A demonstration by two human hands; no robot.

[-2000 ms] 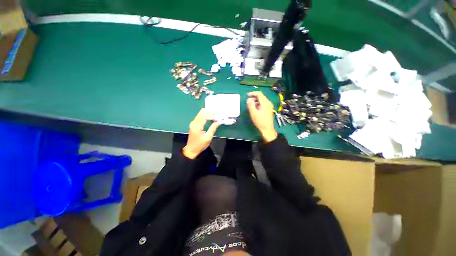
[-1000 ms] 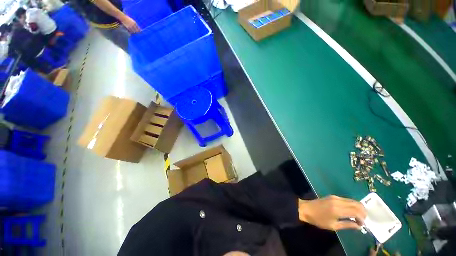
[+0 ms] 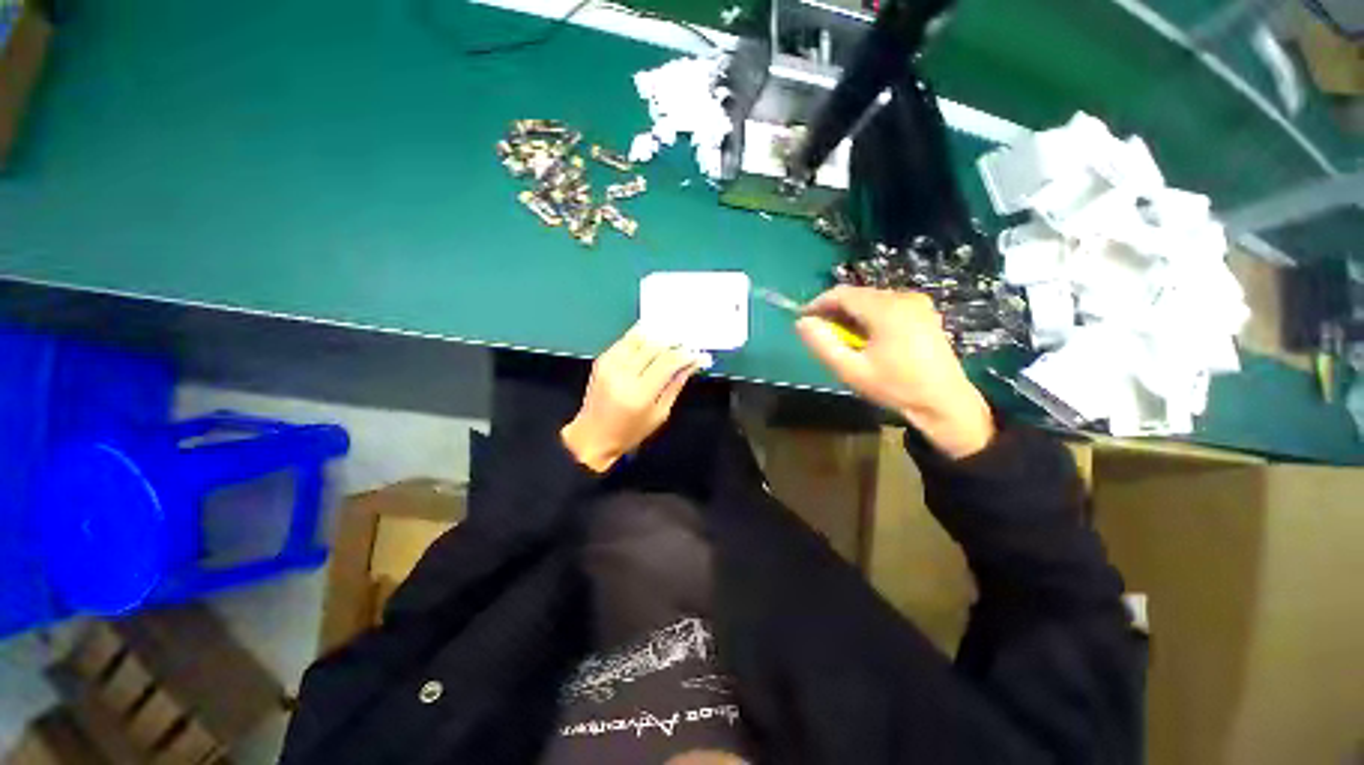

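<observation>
My left hand [image 3: 631,395] holds a white plastic housing [image 3: 694,310] by its lower left edge, near the front edge of the green bench. My right hand [image 3: 895,353] is closed on a small yellow-handled tool [image 3: 847,332], just right of the housing. The tool's thin metal tip points left towards the housing; whether it touches is hard to tell. A pile of small brown-silver metal pieces [image 3: 563,183] lies on the bench beyond the housing. Dark wired leads with metallic ends [image 3: 957,293] lie in a heap beyond my right hand.
A small grey-white machine [image 3: 781,157] stands at the back with a black arm over it. Small white pieces [image 3: 685,105] lie beside it. White housings [image 3: 1122,284] are heaped at the right. A blue stool [image 3: 112,523] stands at lower left. Cartons [image 3: 1174,553] stand below the bench.
The view has swung back from the floor at the left to the bench. The yellow-handled tool now shows clearly in my right hand, which was empty two seconds ago. My left hand still holds the housing.
</observation>
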